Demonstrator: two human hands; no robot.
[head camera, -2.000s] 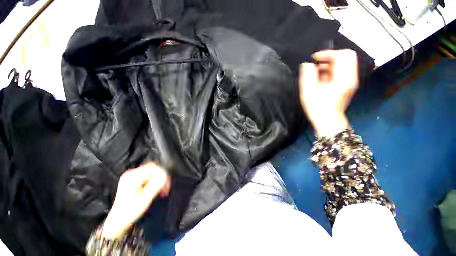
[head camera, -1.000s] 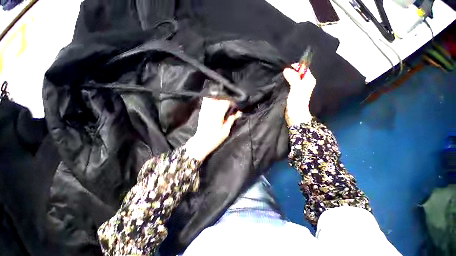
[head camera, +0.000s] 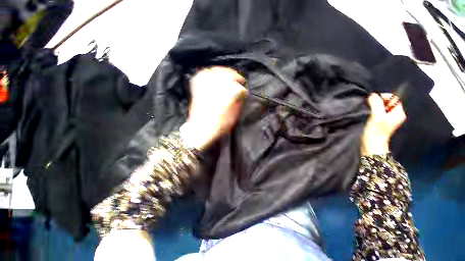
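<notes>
A black jacket (head camera: 306, 168) lies open with its shiny lining showing, and its lower part hangs over my lap. A thin black hanger (head camera: 285, 103) lies across the neck opening. My left hand (head camera: 216, 102) is blurred, closed around the left end of the hanger bar. My right hand (head camera: 382, 120) is at the jacket's right side, its fingers at the cloth edge. It holds the thread snips (head camera: 392, 104), whose red grip shows between the fingers; the tips are blurred.
A pile of black garments (head camera: 76, 132) with upright hanger hooks lies at the left. A dark phone (head camera: 419, 43) and cords lie on the white table (head camera: 367, 23) at the upper right. Blue floor shows below the table.
My left hand has moved from the hanger's right end to its left end. My right hand still holds the snips at the jacket's right side. The view has shifted left.
</notes>
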